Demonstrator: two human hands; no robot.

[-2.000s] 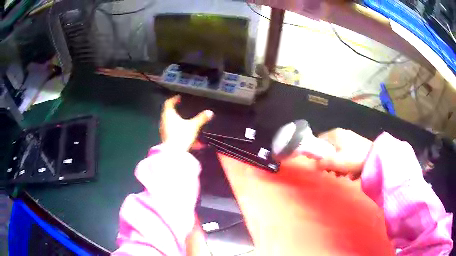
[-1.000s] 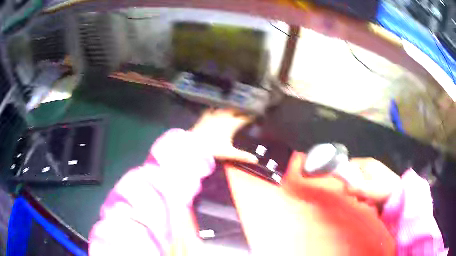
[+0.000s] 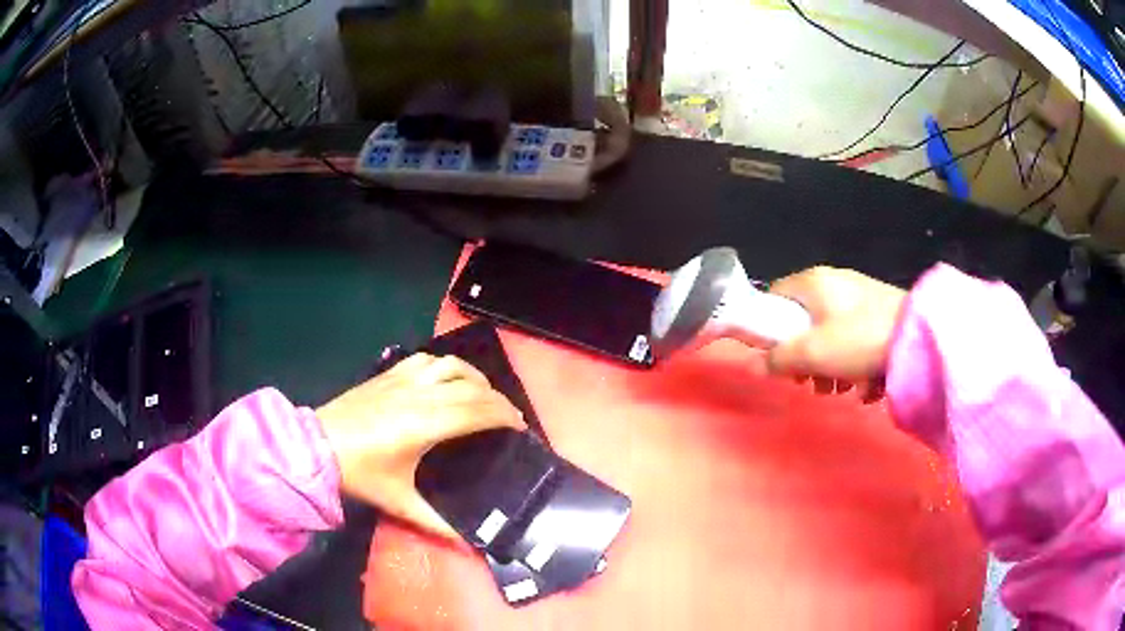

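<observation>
My left hand [image 3: 420,431] is closed around a small fanned stack of black glossy phone units [image 3: 543,505] with white stickers, held over the left part of the orange-red mat [image 3: 740,493]. Under and behind that hand another dark flat piece shows, partly hidden. My right hand [image 3: 839,327] grips the white and grey barcode scanner [image 3: 722,302] by its handle. The scanner's head is beside the right end of a phone [image 3: 561,296] lying on the mat's back edge, with a white sticker near each end.
A black tray [image 3: 136,370] with labelled phones lies at the left. A white power strip [image 3: 475,166] is behind the mat, below a dark olive panel [image 3: 457,62]. A blue crate edge [image 3: 68,573] shows at the lower left. Loose cables hang at the back right.
My left hand has moved down and toward me and now holds the phone stack. A phone lies alone at the mat's back edge. The scanner remains in my right hand.
</observation>
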